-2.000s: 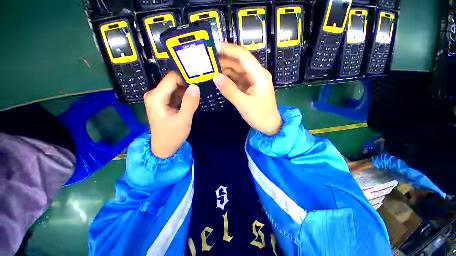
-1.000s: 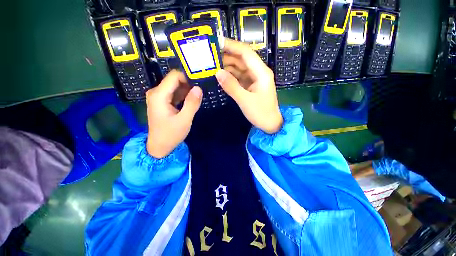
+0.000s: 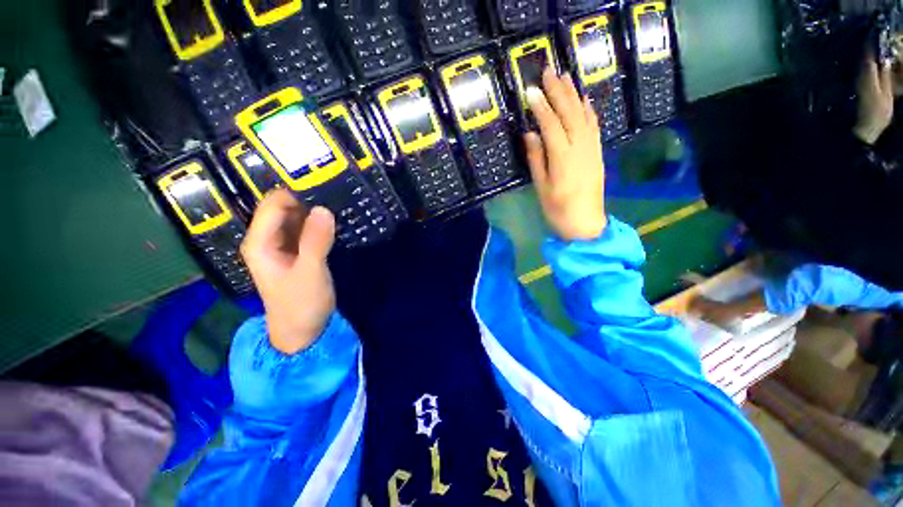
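Observation:
A keypad handset (image 3: 294, 145) with a yellow frame and a lit white screen is in my left hand (image 3: 288, 262), tilted over the front row of the tray. My left thumb and fingers are at its lower left side. My right hand (image 3: 569, 158) lies over another handset (image 3: 534, 71) in the front row, its fingertips on the dark screen and upper keys. I cannot tell if the fingers grip it. More handsets lie face up in the black phone tray (image 3: 137, 99), their screens pale or dark.
Blue stools (image 3: 183, 342) stand below the bench's front edge. A person's blue sleeve (image 3: 837, 287) and white boxes (image 3: 750, 342) are at the right. Another person's hand (image 3: 873, 97) shows at the upper right. A purple-grey garment (image 3: 84, 446) is at the lower left. A small white item (image 3: 34, 102) lies on the green bench.
My right hand has left the lit handset and moved right onto a handset in the tray. My left hand still holds the lit one, now further left. The view has turned and shows more tray rows.

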